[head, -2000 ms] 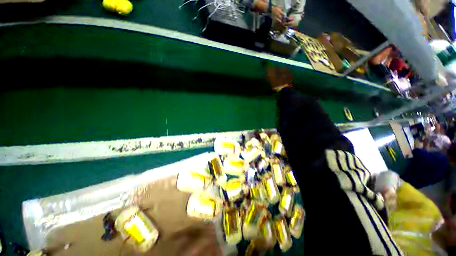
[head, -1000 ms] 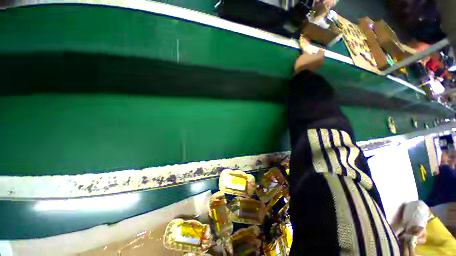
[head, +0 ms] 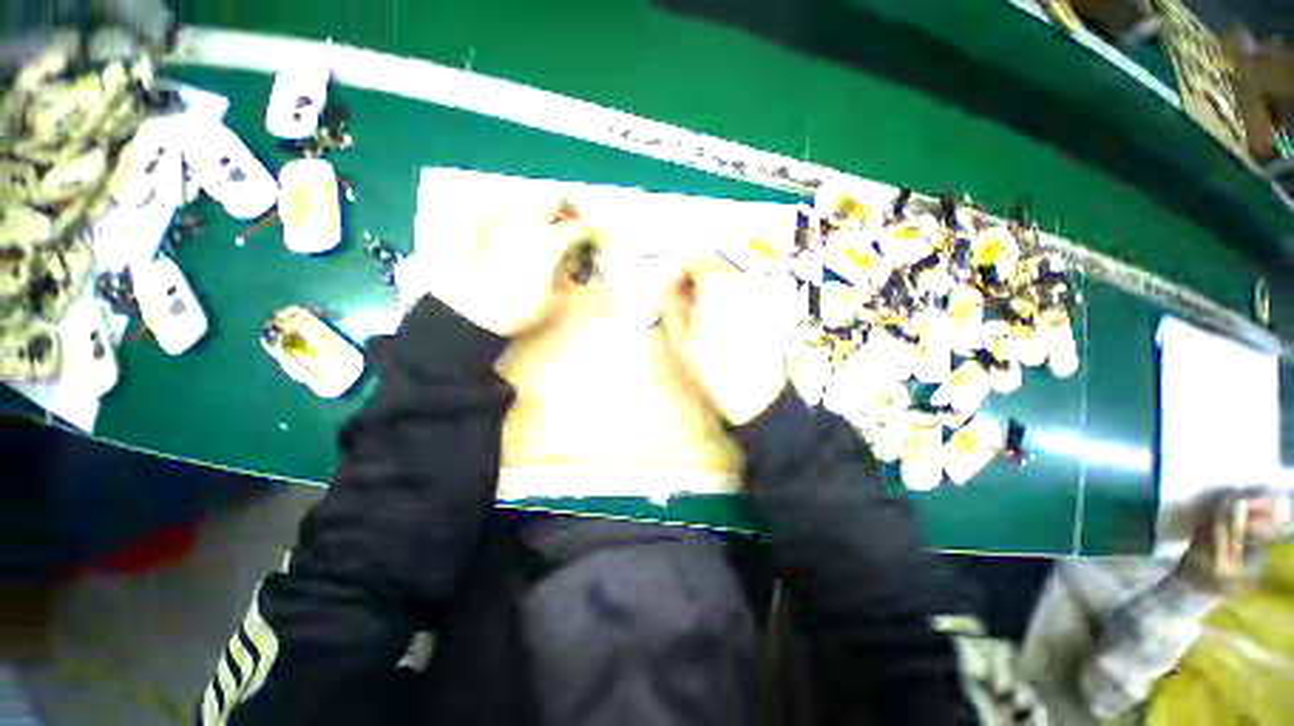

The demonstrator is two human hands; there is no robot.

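Both my hands are over the tan work mat [head: 610, 426], washed out by glare. My left hand [head: 504, 270] is bent around a small dark part [head: 581, 261] at its fingertips. My right hand [head: 724, 333] is a short way to its right, fingers bent inward; a thin line shows near them, but what they hold is too bright to tell. A heap of white housings [head: 922, 437] with yellow faces and dark wires lies right of the mat. Left of the mat lie an open housing [head: 311, 207] and another [head: 315, 352] with yellow inside.
Face-down white housings [head: 170, 305] lie further left, beside a dense cream pile [head: 57, 156]. A worn white rail [head: 639, 139] runs behind the mat, with the green belt beyond. A white sheet [head: 1218, 419] and another person's hand [head: 1228, 536] are at right.
The view has swung down and left to the mat. My right arm, stretched across the belt before, is back over the mat. My left hand and the left pile now show.
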